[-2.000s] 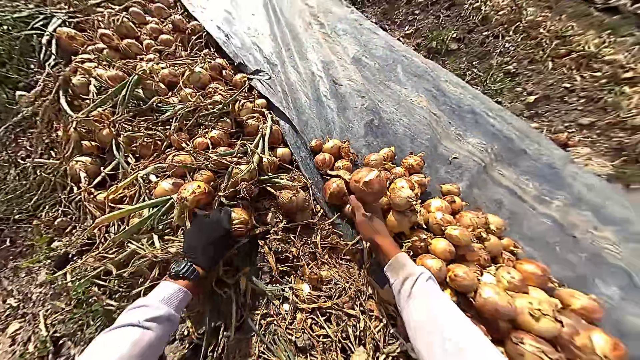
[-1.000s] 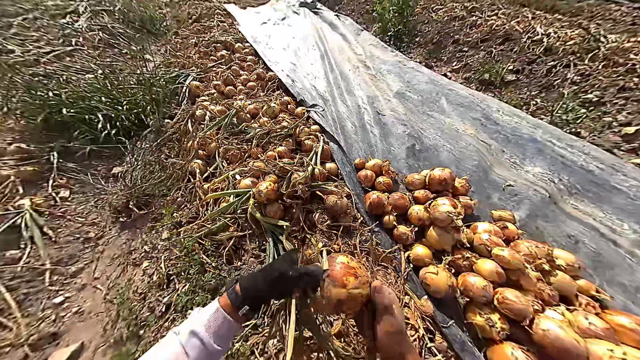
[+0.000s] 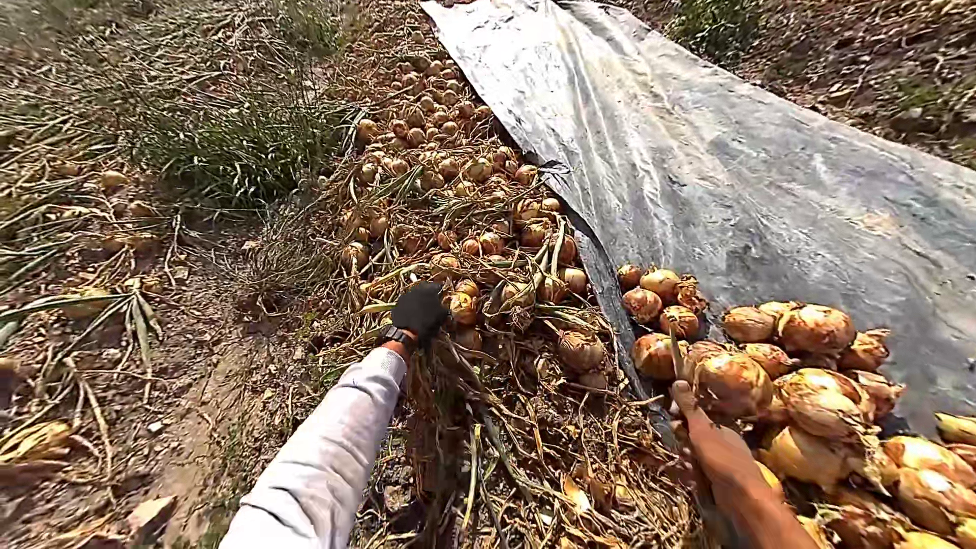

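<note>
My left hand [image 3: 421,311], in a black glove with a watch at the wrist, reaches onto the row of onions beside a brown onion [image 3: 463,307]. Its fingers are hidden, and dry onion stalks [image 3: 450,381] lie just below it. My bare right hand [image 3: 705,431] is at the near left side of the onion pile and holds a narrow pointed blade [image 3: 677,354], its tip upward; its handle is hidden. A large onion [image 3: 732,383] lies right beside the blade. The piled onions [image 3: 820,404] have no long tops.
A grey plastic sheet [image 3: 686,168] runs away from the pile toward the upper middle. Left of it stretches a row of onions with dried leaves [image 3: 450,168]. Green grass [image 3: 236,152] grows farther left, beside bare soil [image 3: 206,427] with scattered stalks.
One second ago both hands were together at a large onion low in the middle. Now they are apart: the left over the row, the right at the pile. That onion is in neither hand's view.
</note>
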